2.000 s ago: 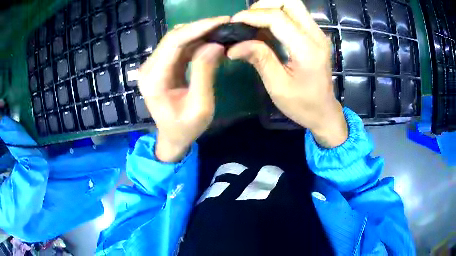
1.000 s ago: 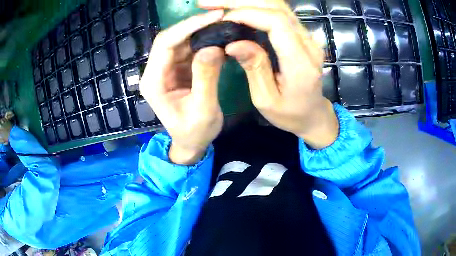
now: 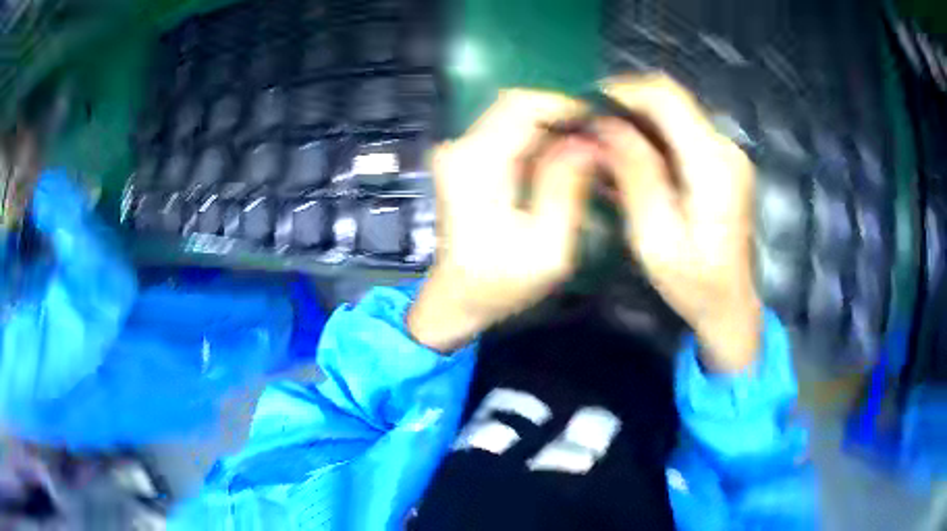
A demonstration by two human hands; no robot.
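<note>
The frame is blurred. My left hand (image 3: 504, 213) and my right hand (image 3: 691, 197) meet at the upper middle, fingers curled and thumbs side by side. Between them they hold a small black device (image 3: 605, 116), mostly hidden by the fingers; only dark parts of it show. Its exact shape and whether its halves are closed cannot be told.
A filled black tray (image 3: 270, 166) with dark squares and one white label (image 3: 375, 163) lies at left. A black tray with shiny pockets (image 3: 820, 197) lies at right. Green bench surface (image 3: 519, 47) shows between them. Another person's blue sleeve (image 3: 78, 280) is at far left.
The view has shifted and blurred, so the hands appear further right and lower. The hands stay together around the black device, which is now more hidden by the fingers.
</note>
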